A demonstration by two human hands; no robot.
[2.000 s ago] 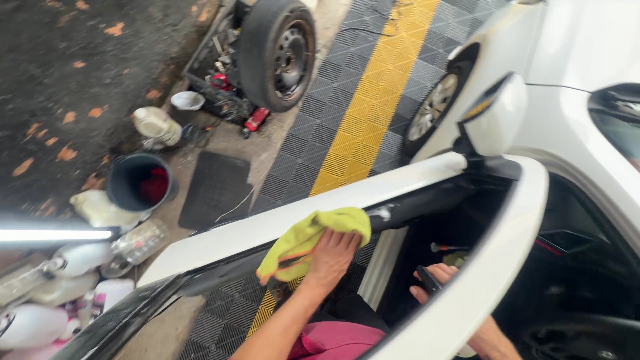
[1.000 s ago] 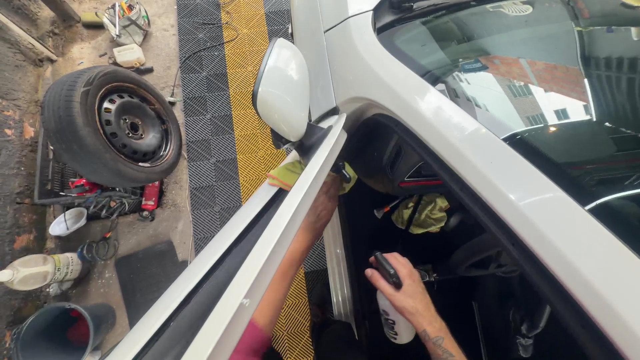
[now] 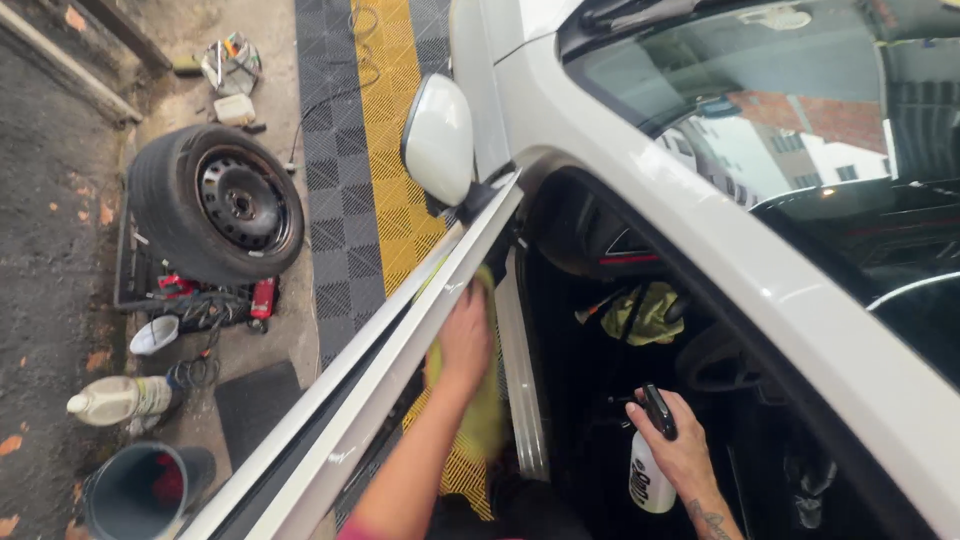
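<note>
My left hand [image 3: 463,341] presses a yellow-green cloth [image 3: 484,390] against the inner side of the white car's open door [image 3: 390,360], close below the side mirror [image 3: 441,141]. Part of the cloth hangs down, blurred. Around the neck of a white spray bottle [image 3: 651,476] with a black trigger head, my right hand [image 3: 675,435] is closed; it is inside the door opening. Beyond it, in the dark cabin, lies another yellow-green cloth [image 3: 643,313] beside what looks like a brush.
A wheel with tire [image 3: 217,202] lies on a black crate [image 3: 124,262] at left. Near it are a red tool [image 3: 262,298], a white bowl [image 3: 154,334], a plastic jug [image 3: 120,400] and a dark bucket [image 3: 135,491]. The car's roof pillar [image 3: 720,240] runs across the right.
My left hand with the cloth has gone from the door's upper edge to its inner side. The spray bottle stays in my right hand. The view has turned strongly.
</note>
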